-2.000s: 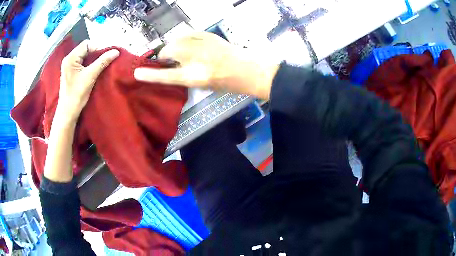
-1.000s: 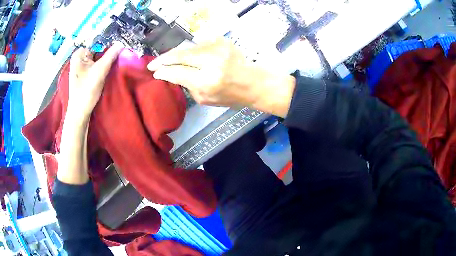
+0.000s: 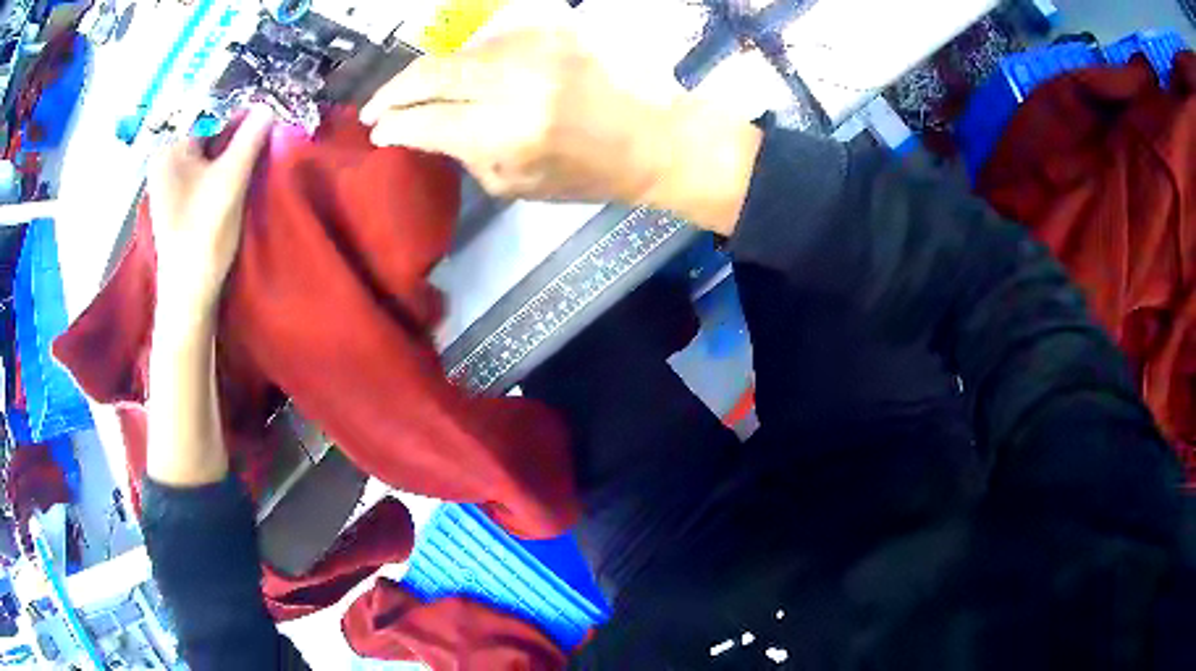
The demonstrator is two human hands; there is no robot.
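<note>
A rust-red garment piece [image 3: 348, 328] lies over the table's front edge, with a sleeve-like part hanging toward my lap. My left hand [image 3: 203, 210] holds the cloth near the needle area, thumb and fingers pinching its upper edge. My right hand [image 3: 525, 125] is on the cloth's upper right part, fingers together and pointing left; the fingertips rest at the fabric edge. The sewing machine's metal parts [image 3: 282, 66] are just beyond the hands, with a small pink glow on the cloth. The needle itself is hidden.
A ruler strip [image 3: 571, 291] runs along the table's front edge. A blue bin [image 3: 505, 577] with red cloth is below. Another blue bin [image 3: 997, 118] with red garments [image 3: 1089, 223] is at right. A yellow sticker [image 3: 459, 22] is on the machine. Dark tape crosses the white table.
The view has shifted. My right hand has drawn back from over the cloth's upper edge, its fingers now closer together. More of the sleeve-like part hangs toward my lap than two seconds ago.
</note>
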